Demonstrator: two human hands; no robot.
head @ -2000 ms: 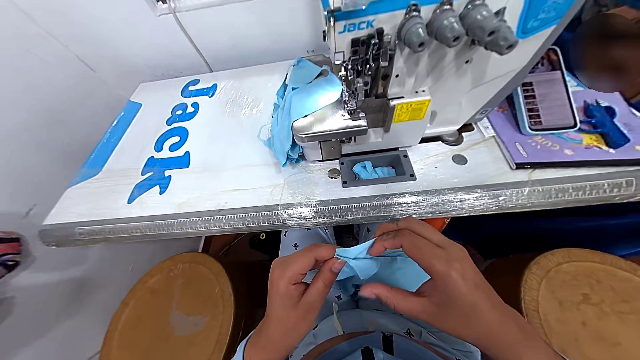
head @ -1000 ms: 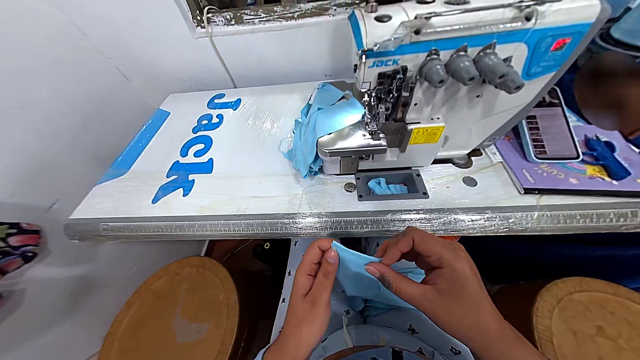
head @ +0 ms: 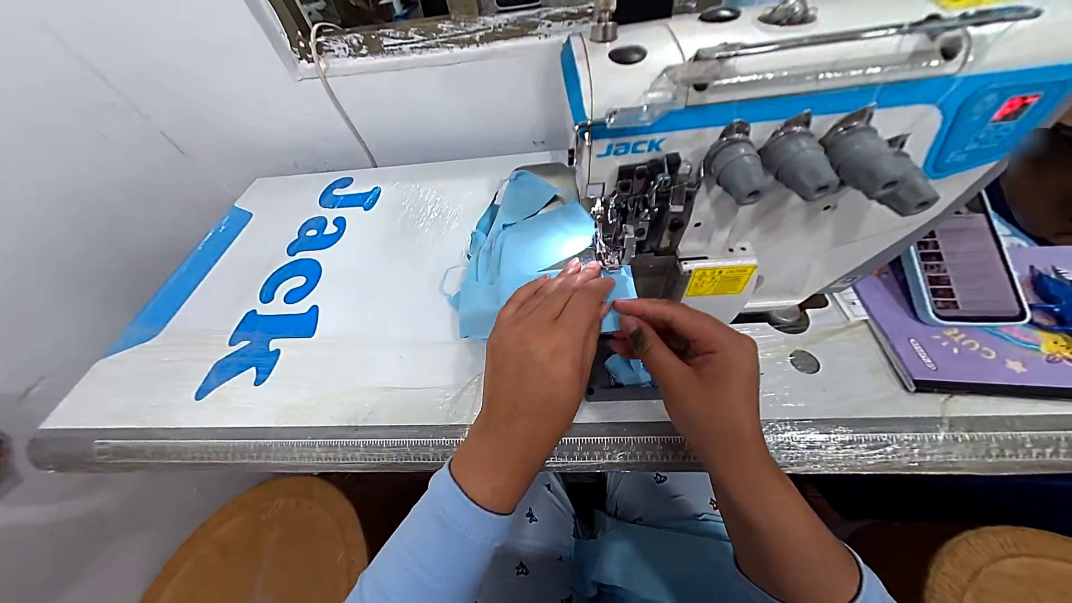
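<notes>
Light blue fabric pieces lie bunched on the plate of a Jack overlock sewing machine, lit by its lamp. My left hand rests flat, palm down, on the blue fabric just in front of the presser foot. Close on its right, my right hand pinches the edge of a blue piece between thumb and forefinger. Part of that piece is hidden under my fingers. More blue fabric lies across my lap.
A grey tray with blue scraps is set into the table just below my hands. A ruler strip runs along the table's front edge. At the right, a phone lies on a purple book. Round stools stand below.
Both hands have moved up from over my lap to the machine's presser foot, bringing a blue fabric piece. My left hand has gone from pinching fabric to lying flat on it.
</notes>
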